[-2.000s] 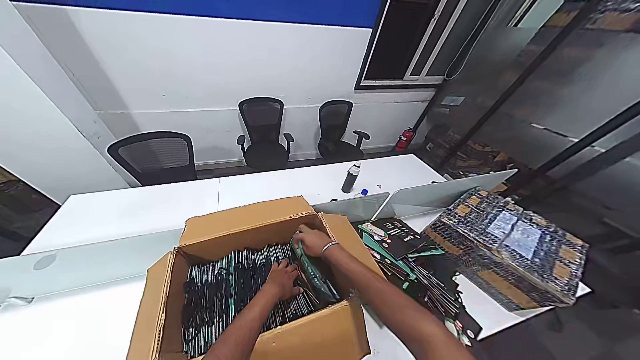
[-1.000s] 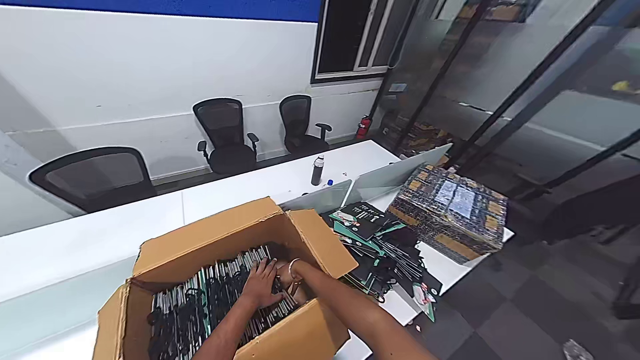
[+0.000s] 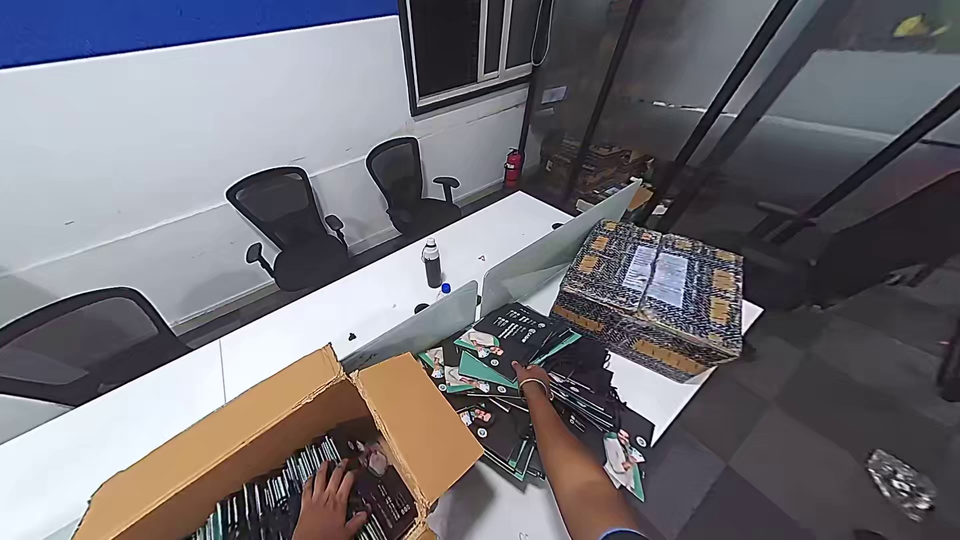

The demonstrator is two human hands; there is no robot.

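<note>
An open cardboard box (image 3: 217,442) at the lower left holds a tightly packed row of dark printed paper bags (image 3: 277,480). My left hand (image 3: 330,501) rests on the bags with fingers spread, beside one that lies face up near the box's right wall. To the right of the box, a loose pile of black and green printed bags (image 3: 510,337) is heaped on the white table. My right hand (image 3: 531,377), with a bangle at its wrist, touches the near edge of a bag on that pile; whether its fingers grip it is unclear.
A taped carton (image 3: 652,292) stands on the table behind the pile. Glass dividers (image 3: 559,262) run along the table's middle, with a bottle (image 3: 431,264) beyond them. Mesh chairs (image 3: 289,225) line the far side. Crumpled clear plastic (image 3: 900,484) lies on the floor at the right.
My right hand has moved out of the cardboard box to the pile at its right. My left hand stays on the bags in the box. The view has turned to the right.
</note>
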